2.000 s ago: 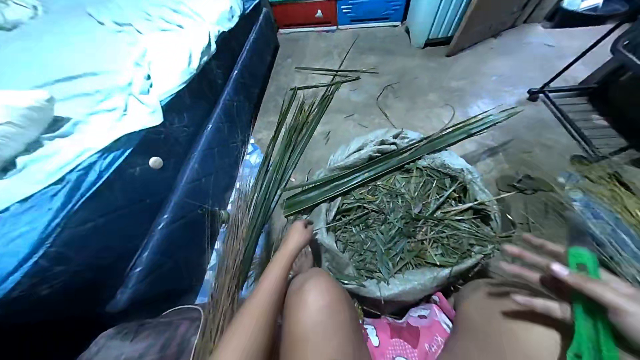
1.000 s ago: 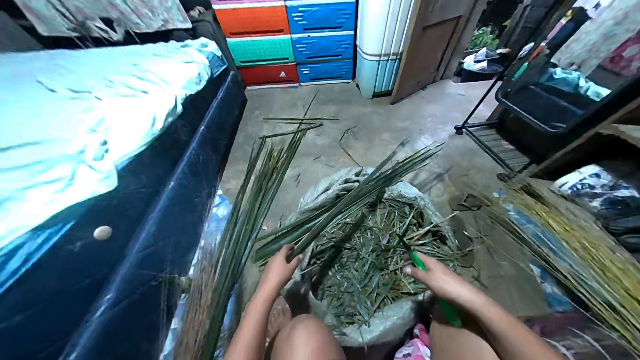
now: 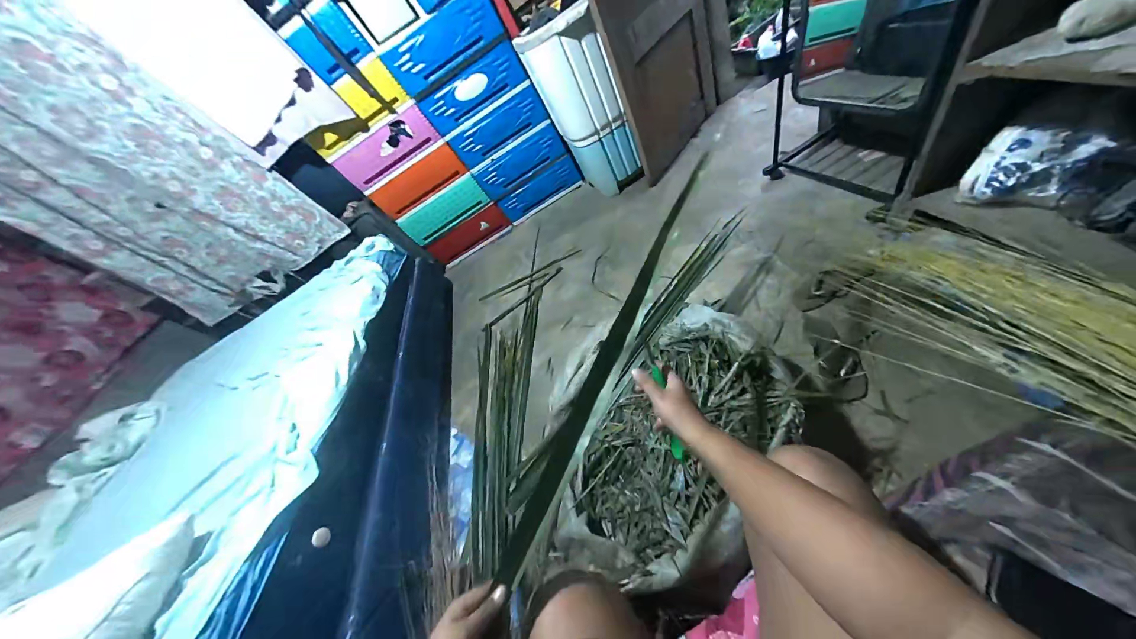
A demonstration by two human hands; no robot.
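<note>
My left hand [image 3: 472, 612], at the bottom edge, grips the near end of a long green palm leaf strip [image 3: 581, 404], which slants up and away over the sack. My right hand [image 3: 672, 408] is closed on a green-handled knife [image 3: 678, 446]; its blade is mostly hidden by the leaves. More narrow leaf strips [image 3: 679, 297] fan out just beyond my right hand. Below it stands an open woven sack [image 3: 612, 555] holding cut leaf scraps [image 3: 661, 497]. A bundle of long leaves [image 3: 502, 444] lies left of the sack.
A bed with a dark blue side [image 3: 377, 461] runs along the left. Thin yellowish leaf ribs [image 3: 1021, 311] lie at the right. Colourful plastic drawers [image 3: 470, 115], a pale bin [image 3: 581, 98] and a wooden door [image 3: 661, 80] stand at the back. A black metal frame [image 3: 834, 169] is back right.
The long strip, which lay low across the sack with the others, now points steeply up and away. My left hand has drawn back toward my body. The view has turned toward the drawers.
</note>
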